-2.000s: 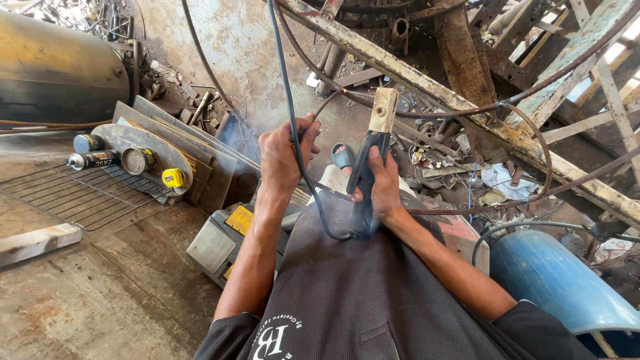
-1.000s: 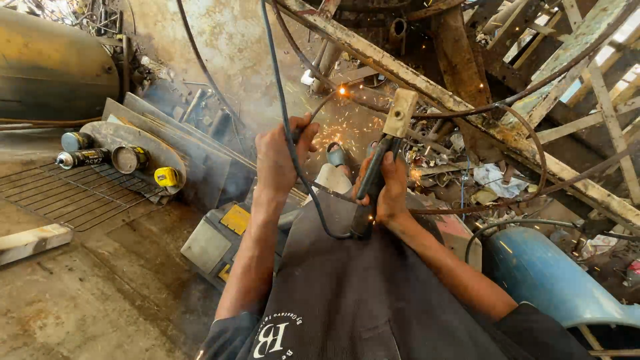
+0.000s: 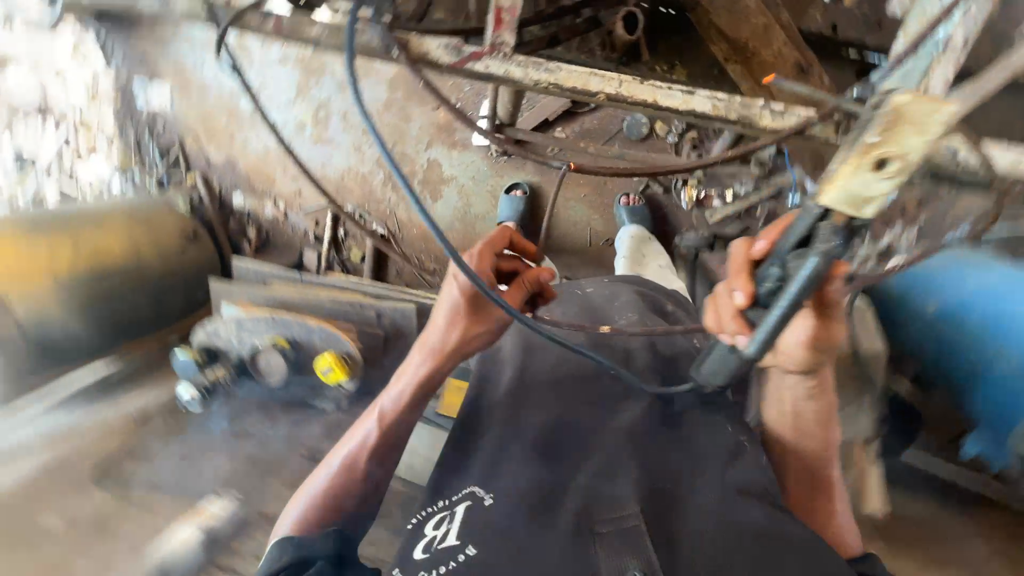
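My right hand (image 3: 780, 304) is closed around the black handle of a welding electrode holder (image 3: 768, 308), whose pale, worn jaw (image 3: 884, 156) points up and right. A short grey rod (image 3: 812, 92) with an orange-glowing tip sticks out by the jaw. Between the fingers of my left hand (image 3: 500, 280), a thin brown metal rod (image 3: 554, 204) stands nearly upright, its top glowing faintly beside a brown cable (image 3: 672, 170). A dark blue cable (image 3: 416, 200) loops from the top, in front of my left hand, down to the holder's lower end.
A rusty, pale-painted metal beam (image 3: 624, 86) crosses above my sandalled feet (image 3: 514, 204). On the left are a yellowish metal cylinder (image 3: 104, 272), stacked metal plates (image 3: 320, 300), cans and a yellow tape measure (image 3: 332, 368). A blue drum (image 3: 952, 344) lies at the right.
The bright arc and sparks at the left-hand rod's tip, seen one second ago, are gone. My right hand has moved right with the holder, apart from my left hand. The view has shifted.
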